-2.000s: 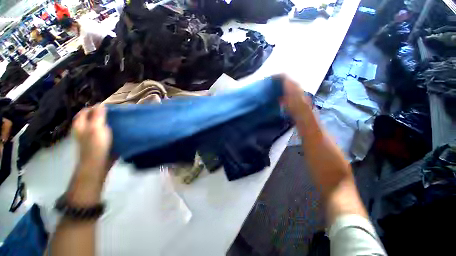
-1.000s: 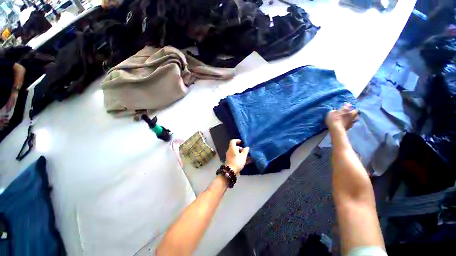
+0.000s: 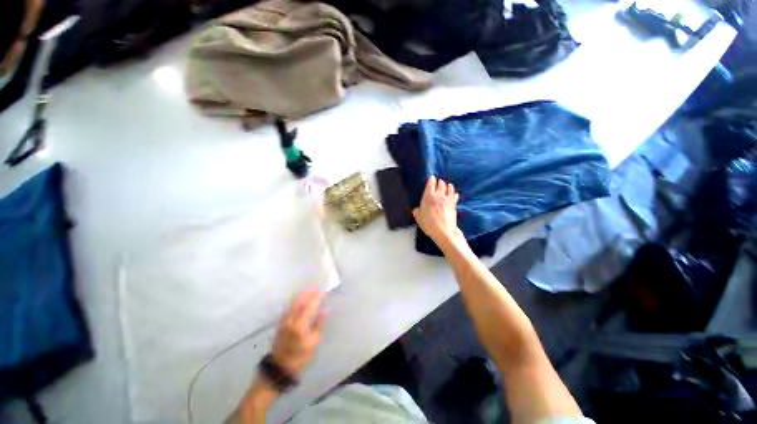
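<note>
A blue denim panel lies on top of a darker navy stack at the right of the table. My right hand rests on the stack's near left edge, fingers spread a little; I cannot tell whether it grips the cloth. My left hand is empty and slightly blurred, over the lower edge of the white pattern sheet. The olive-gold block and a dark thin rectangle, perhaps the phone, lie left of the stack. The black and green tool lies above the pattern.
More blue denim lies at the left edge. A beige cloth is heaped at the far side, with dark clothing behind it. A black looped object lies far left. Pale blue cloth and black bags are beyond the table's right edge.
The denim panel, stretched between both hands earlier, now lies on the stack. My left hand has let go and moved left to the pattern. My right hand has moved from the panel's right side to its left edge.
</note>
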